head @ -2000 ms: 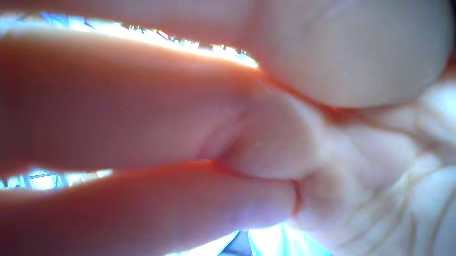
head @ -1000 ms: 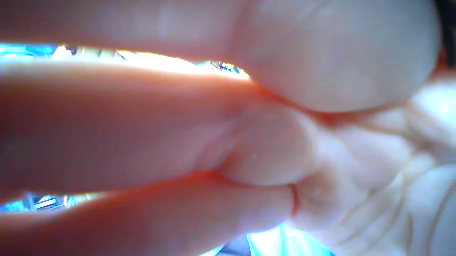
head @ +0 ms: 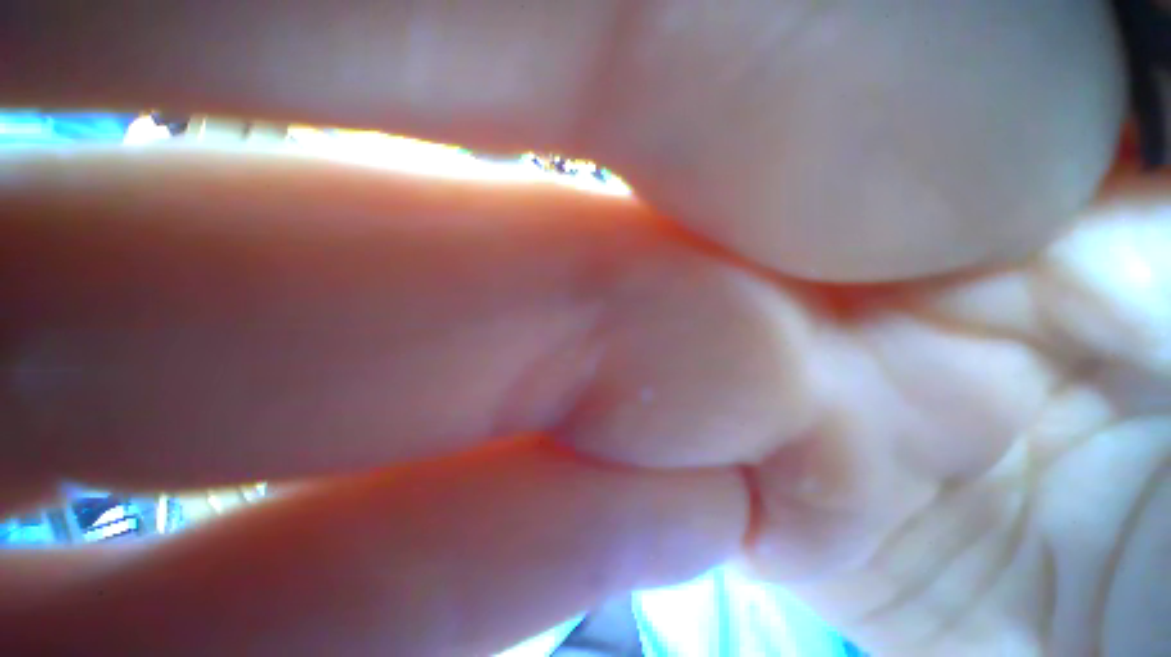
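A bare hand, which looks like my right hand (head: 642, 359), covers most of the view very close to the camera. It is blurred. The fingers stretch to the left edge and the creased palm lies at the right. Narrow bright gaps show between the fingers. The view does not show whether the hand grips anything. My left hand cannot be made out. No work part can be made out.
Through the upper gap, small bright and bluish background shapes show, too blurred to name. More show through the lower left gap. A pale blue-white patch (head: 726, 619) lies at the bottom edge. A dark strip (head: 1147, 77) shows at the top right.
Compared with two seconds ago, the upper gap between the fingers sits lower and its background differs. The lower left gap has also shifted down. The hand still covers the camera.
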